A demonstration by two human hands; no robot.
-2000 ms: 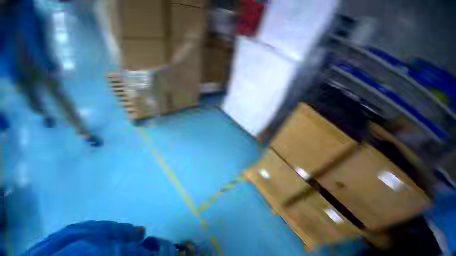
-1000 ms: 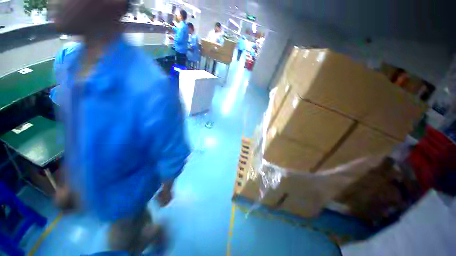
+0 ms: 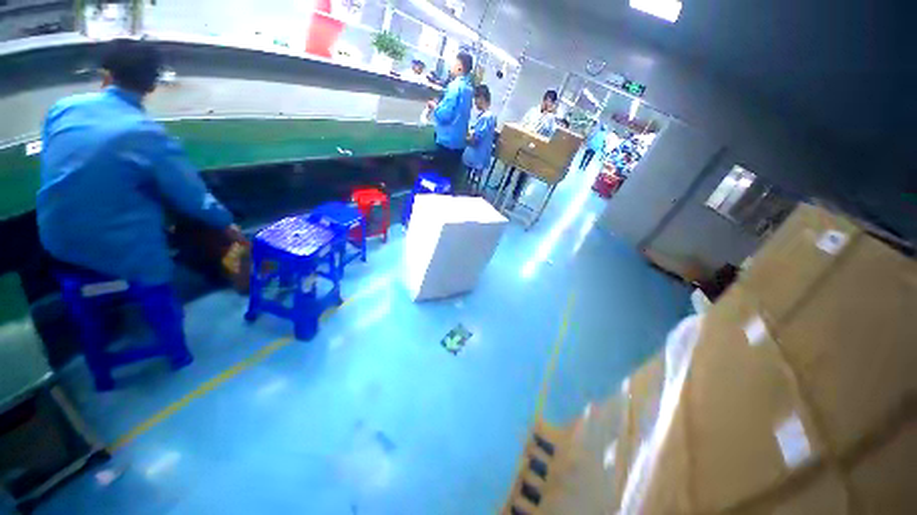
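Neither of my hands is in the picture. Nearest in front of me, at the right, stand palletised brown cartons [image 3: 804, 372] with clear stretch wrap hanging along their near edge. The striped edge of the pallet [image 3: 533, 468] shows at the bottom. A white carton [image 3: 450, 246] stands on the blue floor ahead, a little right of the stools. A green and white floor marking [image 3: 455, 339] lies in front of it.
At the left a person [image 3: 111, 191] in blue sits on a blue stool [image 3: 126, 322] by the green-sided line. More blue stools [image 3: 297, 267] and a red stool [image 3: 370, 211] stand along it. Farther off, people stand near a large brown carton [image 3: 540, 151] on a metal stand.
The person in blue who walked close by has left the view. The view has moved forward and left: the white carton looks larger, and the wrapped cartons are nearer at the right edge.
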